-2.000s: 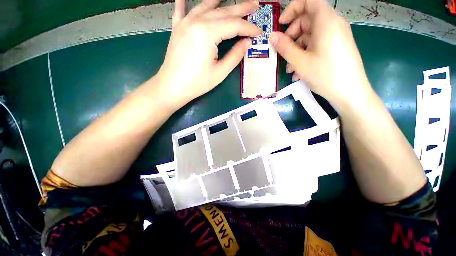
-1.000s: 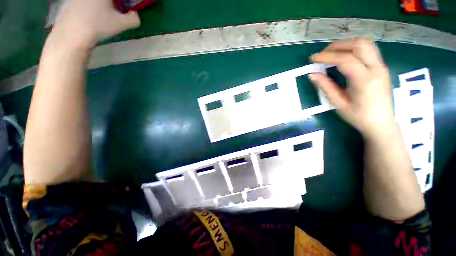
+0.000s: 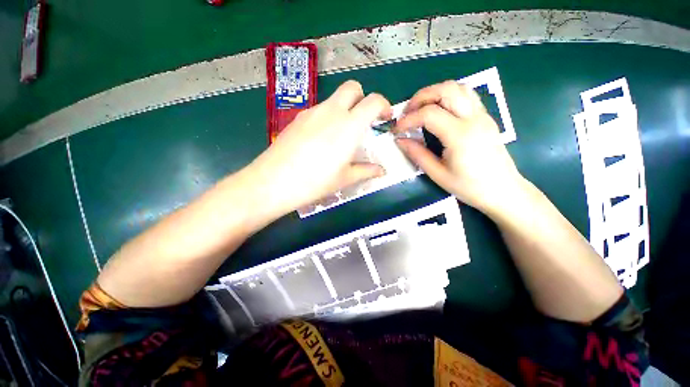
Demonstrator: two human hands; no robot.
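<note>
A red unit (image 3: 293, 79) with a patterned blue-and-white upper part lies upright on the green surface, its top over the pale rail. Its lower end is partly hidden by my left hand. A partly used label strip (image 3: 394, 160) lies slanted to its right, with an empty window at its right end. My left hand (image 3: 337, 140) rests over the strip, fingertips at a label. My right hand (image 3: 446, 132) meets it there, thumb and fingers close together at the label's edge. Whether either hand grips the label is hard to see.
A stack of label strips (image 3: 340, 268) lies nearest my body. Ladder-like waste strips (image 3: 616, 178) are piled at far right. The pale rail (image 3: 378, 45) crosses behind. Beyond it, a red-edged unit (image 3: 32, 41) lies at upper left. Cables (image 3: 38, 249) hang at far left.
My left hand has come back from the upper left to the strip. A red unit now lies left of the strip. My right hand has moved left along the strip.
</note>
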